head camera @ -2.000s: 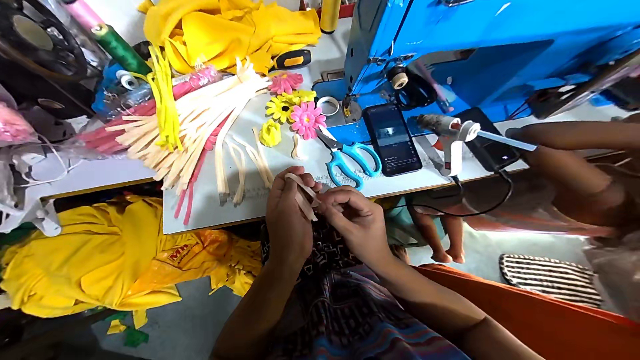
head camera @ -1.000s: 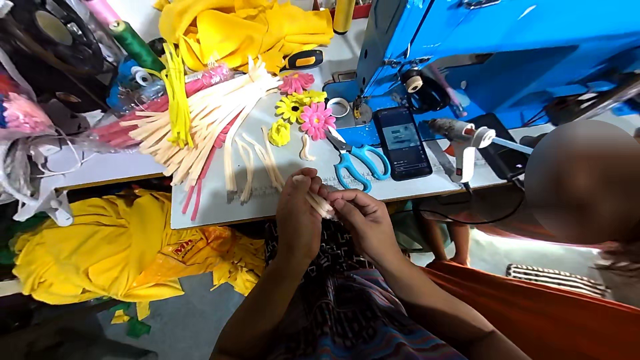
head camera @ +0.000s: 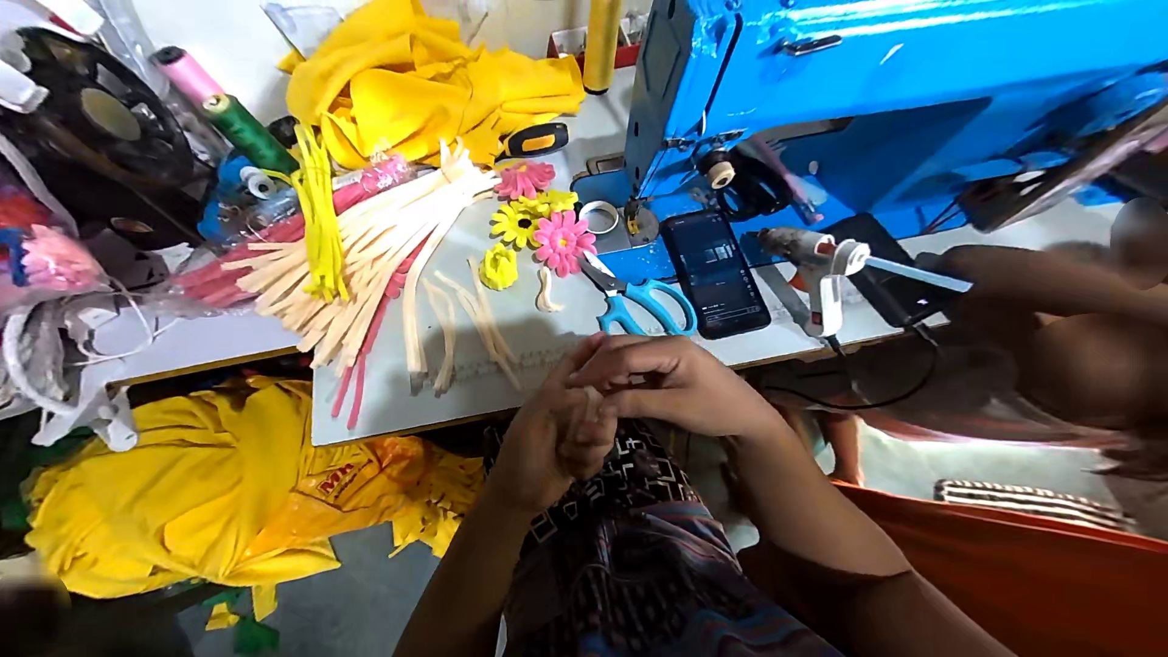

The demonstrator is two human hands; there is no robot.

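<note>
My left hand [head camera: 561,438] is closed round a small cream strip [head camera: 591,398], most of it hidden by the fingers. Against it, my right hand [head camera: 680,388] has its fingertips on the same strip. On the table beyond lie teal-handled scissors [head camera: 643,306], pink and yellow fabric flowers [head camera: 564,243], a short cream piece [head camera: 547,290] and several loose cream strips [head camera: 474,315]. A fanned bundle of cream strips [head camera: 365,265], with yellow strips [head camera: 319,219] over it, spreads to the left.
A blue sewing machine [head camera: 876,55] stands at the back right. Near it are a phone [head camera: 716,274], a glue gun [head camera: 817,265] and a white tape roll [head camera: 599,217]. Another person's arm [head camera: 1031,283] reaches in from the right. Yellow cloth [head camera: 182,493] hangs below the table's left part.
My right hand has turned, its back now uppermost and its fingers laid across my left fingertips. The strip, plainer between the fingers earlier, is now mostly covered.
</note>
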